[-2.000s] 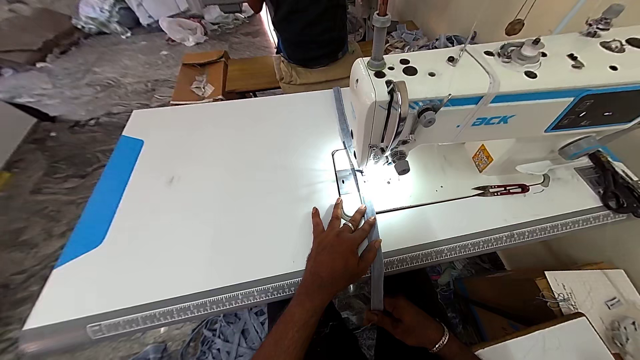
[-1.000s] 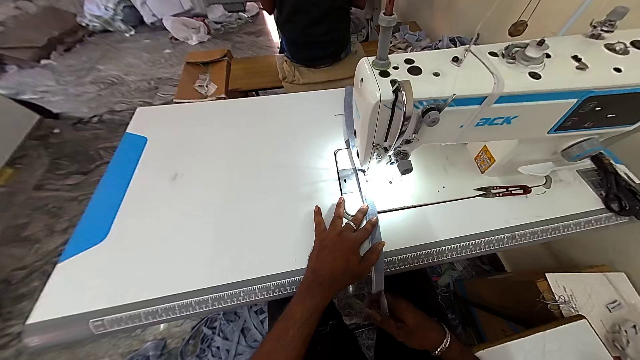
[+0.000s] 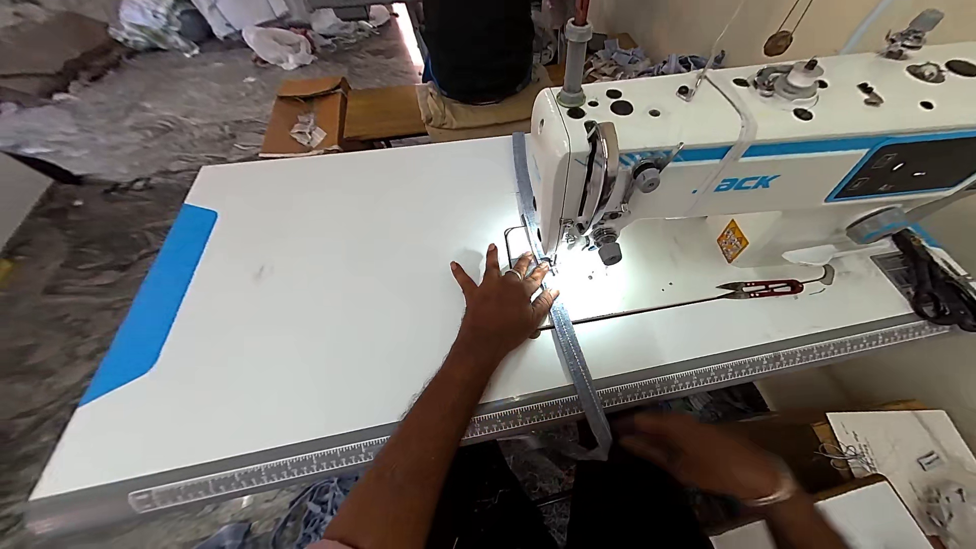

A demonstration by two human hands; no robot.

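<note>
A narrow grey-blue fabric strip [image 3: 577, 366] with stitching runs under the needle area of a white Jack sewing machine [image 3: 663, 183], along the table and over its front edge. My left hand [image 3: 507, 301] lies with fingers spread at the presser foot, fingertips at the strip's left side and on it. Below the table edge, my right hand [image 3: 698, 450] is blurred, right of the strip's hanging part; whether it grips anything is unclear. Red-handled thread snips [image 3: 770, 288] lie on the machine bed, right of the strip.
A measuring tape [image 3: 526, 412] runs along the front edge of the white table [image 3: 328, 305]. Black scissors [image 3: 926, 282] rest at the right. Cardboard and papers [image 3: 900, 450] are at lower right. A person [image 3: 476, 53] sits beyond the table, near a brown box [image 3: 305, 114].
My right hand has moved right, away from the hanging strip. My left hand has shifted away from the table's front edge, toward the presser foot.
</note>
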